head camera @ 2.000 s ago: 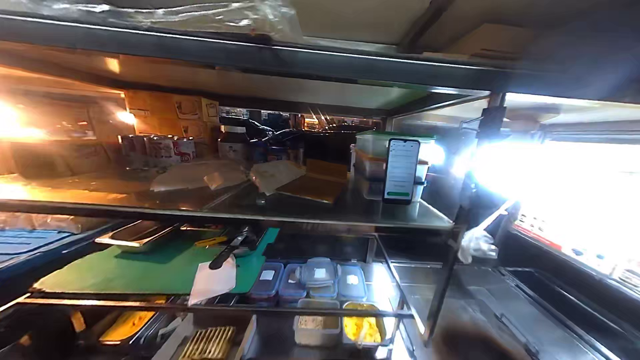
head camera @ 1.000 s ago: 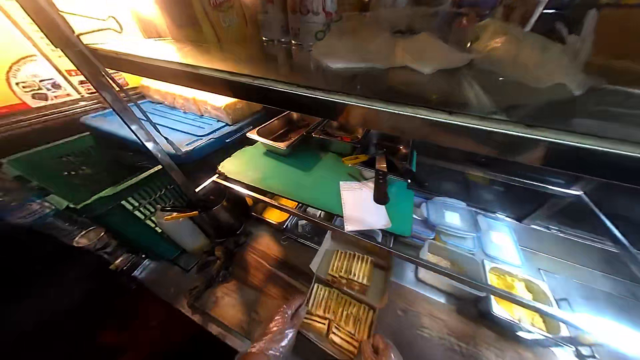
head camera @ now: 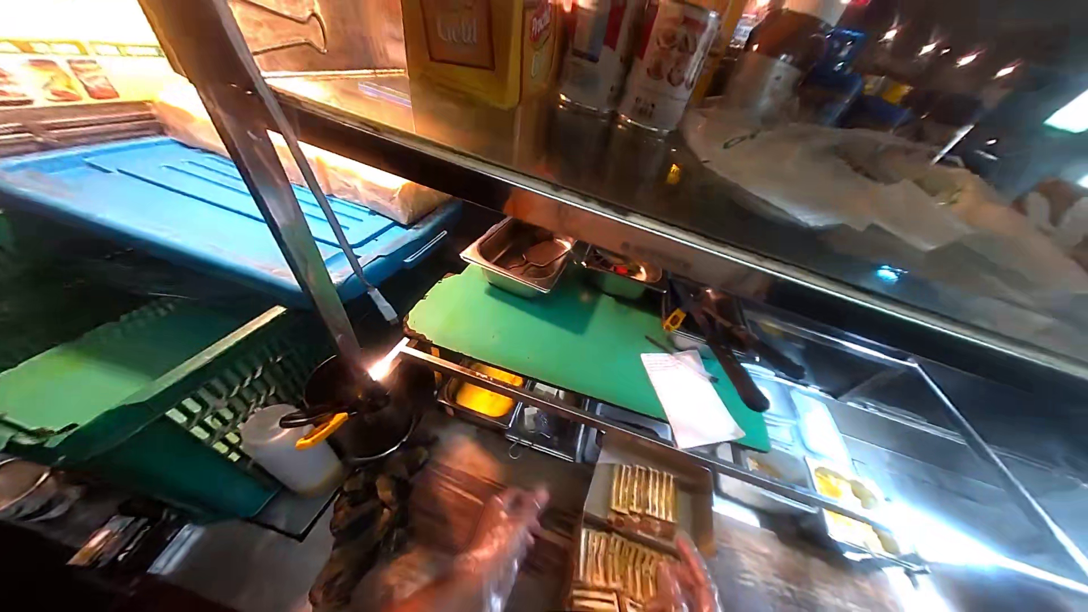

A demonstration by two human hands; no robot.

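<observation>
A cardboard box (head camera: 699, 501) with rows of toasted sandwich pieces (head camera: 643, 493) stands low in the head view, right of centre. My right hand (head camera: 687, 578), in a clear plastic glove, is at the box's lower right part; whether it grips the box is unclear. Left of the box is my left hand (head camera: 501, 544), also gloved and blurred, with its fingers apart and nothing seen in it. Above the box lies a green cutting board (head camera: 544, 340) with a sheet of paper (head camera: 690, 399) and a dark-handled knife (head camera: 738, 365) at its right end.
A metal shelf edge (head camera: 595, 221) crosses above the board, joined to an upright post (head camera: 272, 187) at left. Metal pans (head camera: 520, 259) stand behind the board. A green crate (head camera: 170, 408), a white container (head camera: 289, 450) and a blue lid (head camera: 195, 212) are at left. Food trays (head camera: 850, 501) stand at right.
My left hand has come away from the left side of the sandwich box, where it was one second ago. Two seconds ago neither hand was in view. The view has swung left and down.
</observation>
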